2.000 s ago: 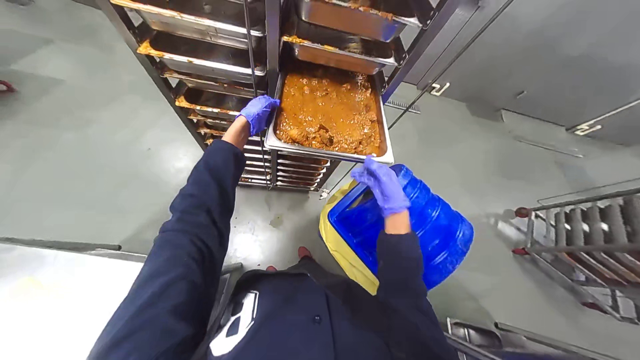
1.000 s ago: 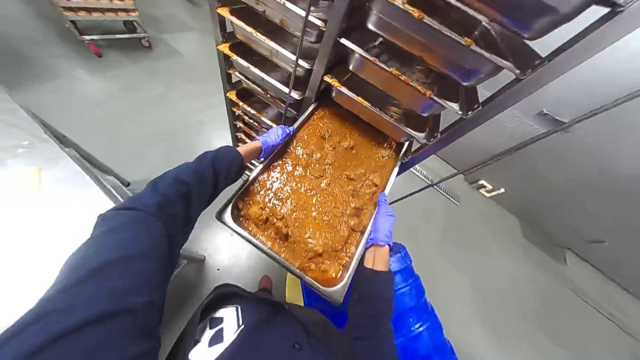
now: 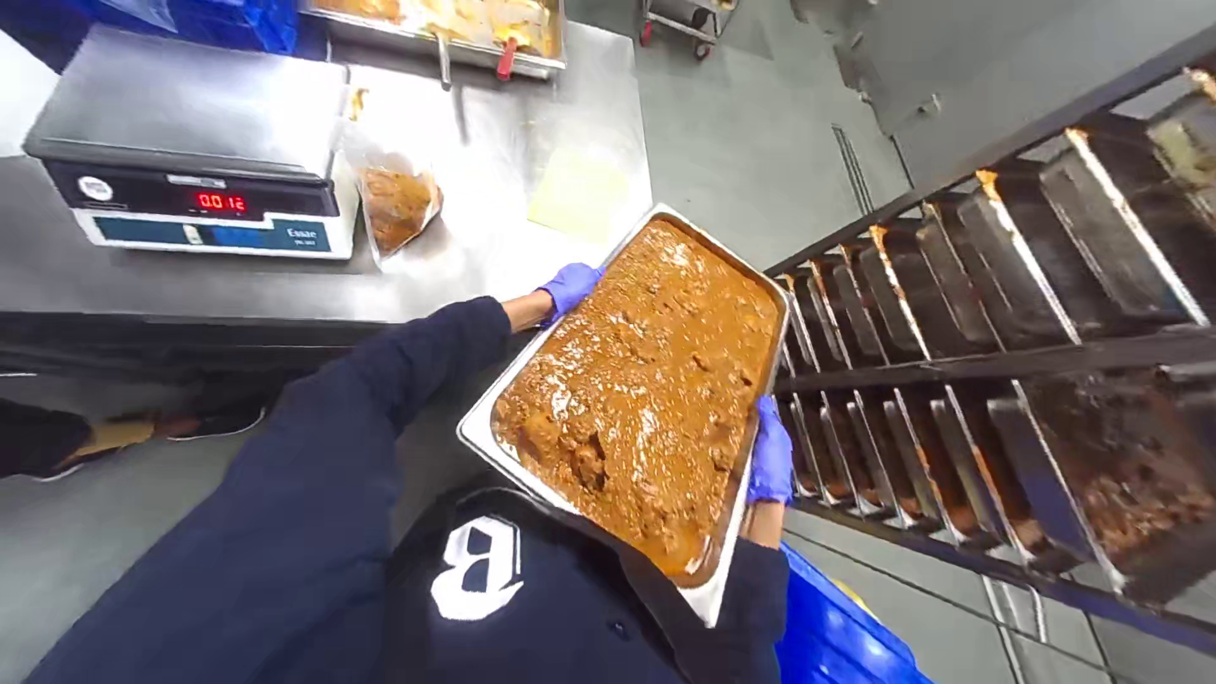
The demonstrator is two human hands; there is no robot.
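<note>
A steel tray (image 3: 478, 429) full of thick brown curry-like food (image 3: 636, 389) is held in front of my body, clear of the rack. My left hand (image 3: 570, 290), in a purple glove, grips the tray's left long edge near the steel table (image 3: 494, 256). On the opposite long edge, my right hand (image 3: 771, 454), also purple-gloved, holds the rim; its fingers are partly hidden by the tray. Left of the tray, a digital weighing scale (image 3: 199, 209) stands on the table, with a clear plastic bag of brown food (image 3: 394, 204) beside it.
A tall tray rack (image 3: 1035, 366) with several soiled trays rises at the right. At the table's far end lies a tray with utensils (image 3: 551, 62). A blue plastic container (image 3: 836, 627) is low at the right. Another person's feet (image 3: 180, 426) show under the table at left.
The tray, resting in the rack two seconds ago, has come out of it in both hands. My view has swung left to the table and scale.
</note>
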